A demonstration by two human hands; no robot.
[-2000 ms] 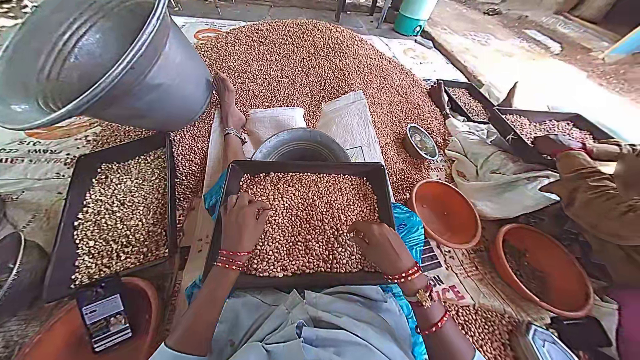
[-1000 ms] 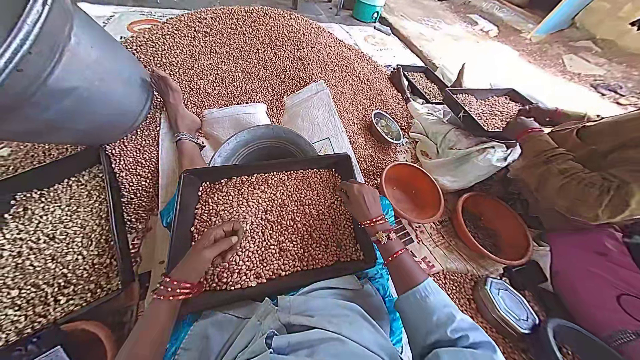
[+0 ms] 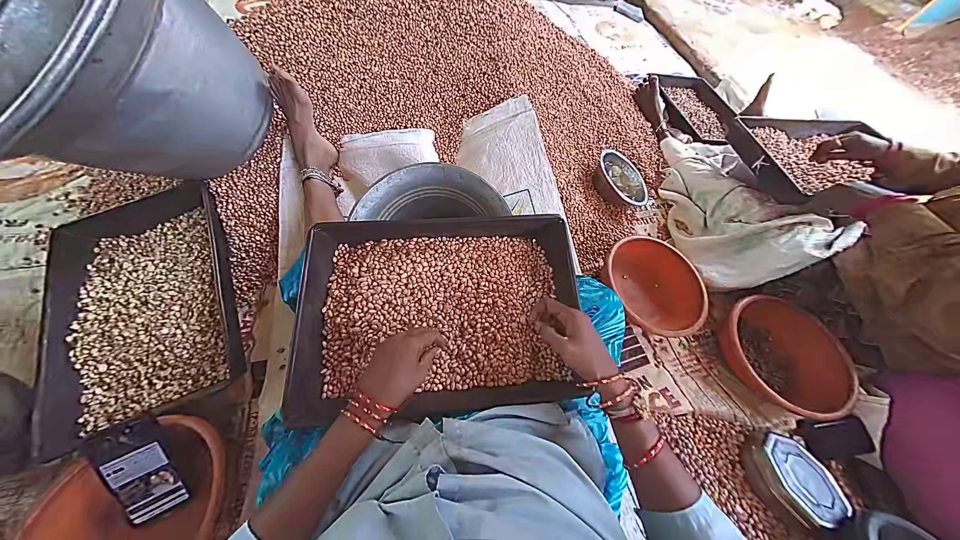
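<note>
A black rectangular tray [image 3: 315,300] lies across my lap, holding a layer of reddish-brown nuts or beans [image 3: 442,300]. My left hand [image 3: 403,365] is over the tray's lower middle, fingers bent at the surface; its fingertips are partly hidden. At the tray's right side, my right hand [image 3: 571,337] has its fingers curled and thumb near the forefinger, touching the layer. Whether either hand pinches a piece cannot be told. Both wrists wear red bangles. Just beyond the tray's far edge shows a round grey metal basin [image 3: 431,191].
A big metal bucket [image 3: 172,97] stands upper left, above a black tray of paler pieces [image 3: 150,315]. A phone [image 3: 139,472] rests on a clay bowl [image 3: 210,442]. Right are clay bowls [image 3: 656,285] [image 3: 787,356], a small metal bowl [image 3: 622,178] and another person's hand [image 3: 855,148] over a tray. A large heap [image 3: 420,67] lies ahead.
My left hand has moved right and inward over the tray since two seconds ago. My right hand has come down from the tray's upper right corner, where it was one second ago.
</note>
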